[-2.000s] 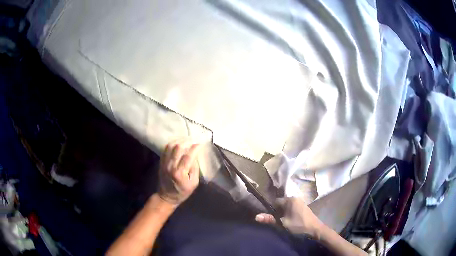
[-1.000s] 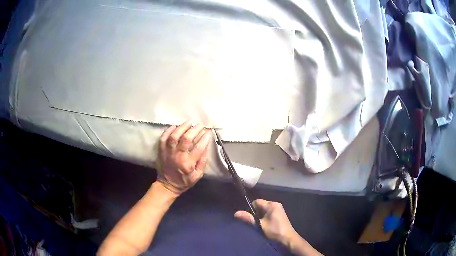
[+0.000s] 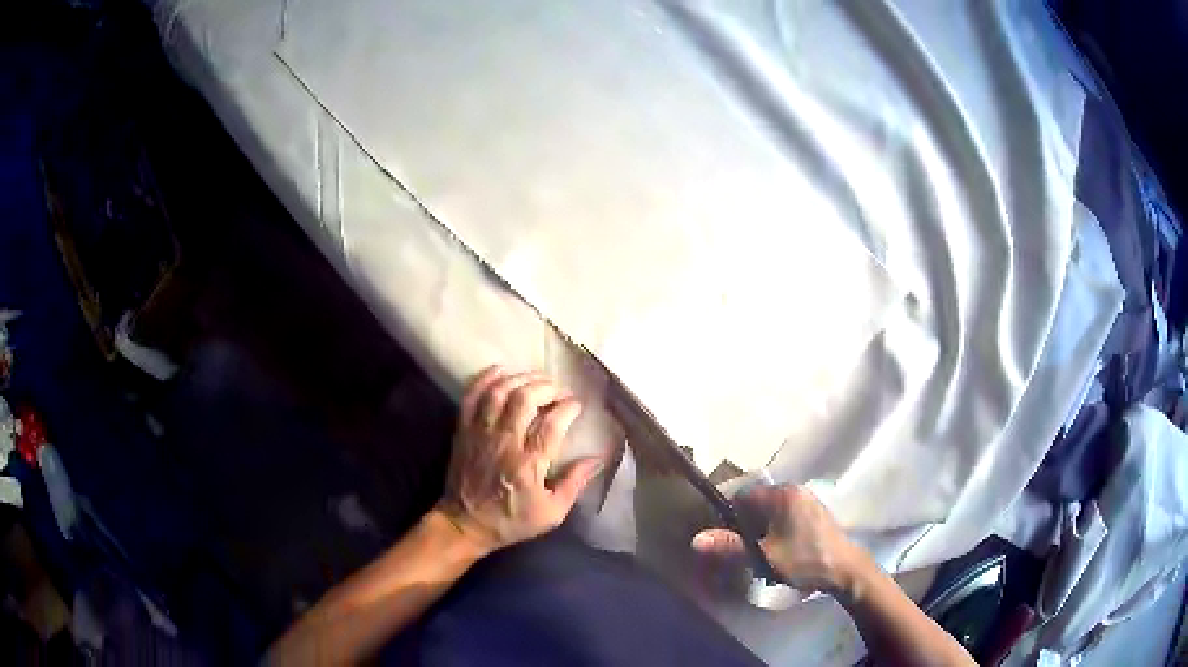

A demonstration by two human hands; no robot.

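The pale main cloth covers most of the table. A flat cut piece of the same colour lies on it, seen by a thin dark edge line running from upper left down to the shears. My right hand holds the long dark shears by the handles, blades pointing up and left along that edge. My left hand rests on the cloth's near edge, left of the blades, fingers slightly bent. A small pale offcut hangs between the hands. The blade tips are hard to make out in the glare.
The dark iron with a red handle stands at lower right. Crumpled pale and grey cloth heaps beyond it. Folds of main cloth run along the right side. Dark floor with a box shape and scraps is at left.
The view has turned, so the cloth edge now runs diagonally. The shears lie further along the cut piece's edge line. My left hand has shifted off that line, nearer the cloth's near edge.
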